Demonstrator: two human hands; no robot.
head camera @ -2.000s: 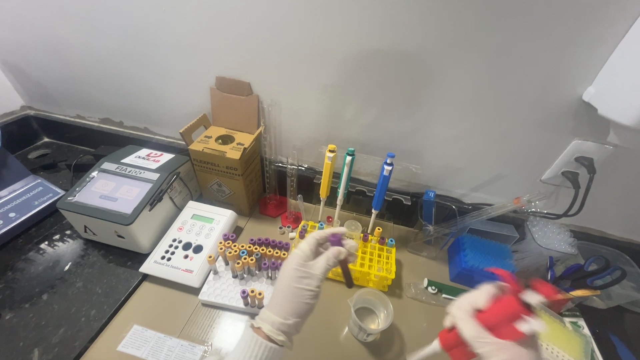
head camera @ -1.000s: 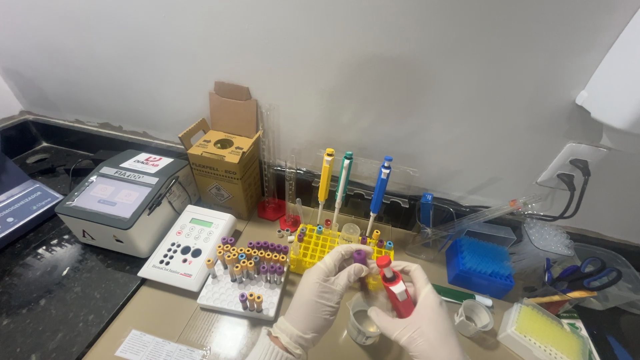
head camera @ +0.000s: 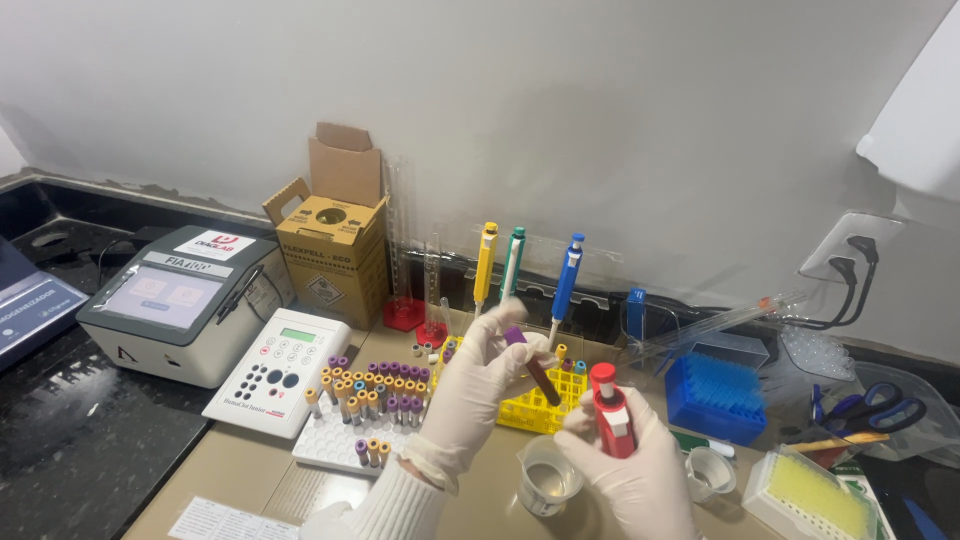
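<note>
My gloved left hand [head camera: 480, 367] holds a purple-capped blood tube [head camera: 540, 375], tilted, over the yellow tube rack [head camera: 529, 420]. In my gloved right hand [head camera: 630, 465] is a red micropipette [head camera: 613, 420], its plunger end up and its lower part hidden by the hand. Below and between the hands stands a plastic beaker [head camera: 550, 480]. Yellow [head camera: 486, 266], green [head camera: 512, 262] and blue [head camera: 567, 281] micropipettes stand upright behind the rack. A white rack [head camera: 315, 446] with many purple- and orange-capped tubes lies left of my left hand.
At left are a touchscreen analyzer [head camera: 180, 300], a keypad device [head camera: 281, 375] and a cardboard sharps box [head camera: 334, 262]. Measuring cylinders [head camera: 403, 307] stand behind. To the right are a blue tip box [head camera: 716, 397], a yellow tip box [head camera: 814, 491], a small cup [head camera: 709, 474] and scissors [head camera: 877, 409].
My right hand, blurred at the far right with the red pipette two seconds ago, has moved left beside my left hand. My left hand still holds the purple-capped tube.
</note>
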